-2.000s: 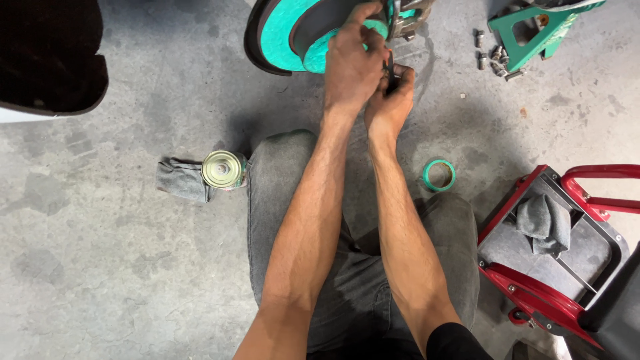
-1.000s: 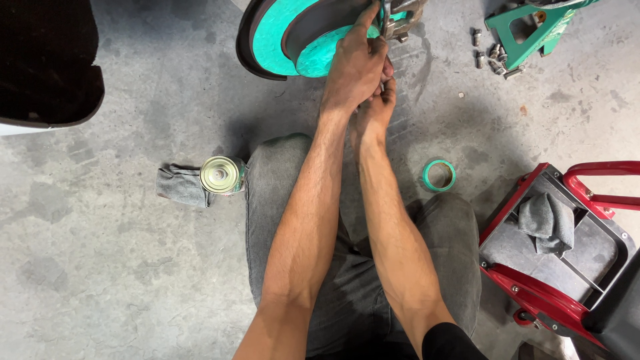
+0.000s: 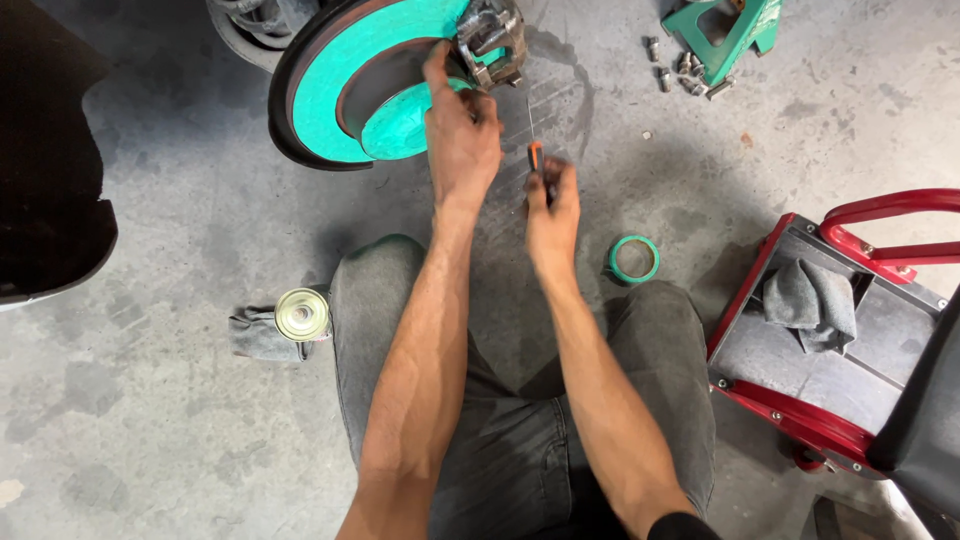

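Observation:
My left hand (image 3: 463, 135) reaches to the hub beside the brake caliper bracket (image 3: 491, 41); its index finger points up along the hub, the other fingers are curled, and whether they grip anything is hidden. Green masking tape (image 3: 319, 97) covers the brake disc's face and the hub's front. To the right, clear of the bracket, my right hand (image 3: 553, 196) holds a thin-bladed tool with an orange and black handle (image 3: 535, 156), its thin shaft pointing up. A roll of green masking tape (image 3: 634, 259) lies on the floor near my right knee.
An aerosol can (image 3: 301, 315) stands by a grey cloth (image 3: 262, 334) left of my knee. Several bolts (image 3: 685, 63) lie beside a green jack stand (image 3: 720, 37). A red-framed rolling seat (image 3: 795, 412) with a cloth (image 3: 810, 304) on its tray is at right. A dark curved panel (image 3: 52, 165) is at left.
My right hand has moved away from the bracket, down and to the right, and the orange-handled tool now shows in it. My left hand remains at the hub. The view has shifted slightly.

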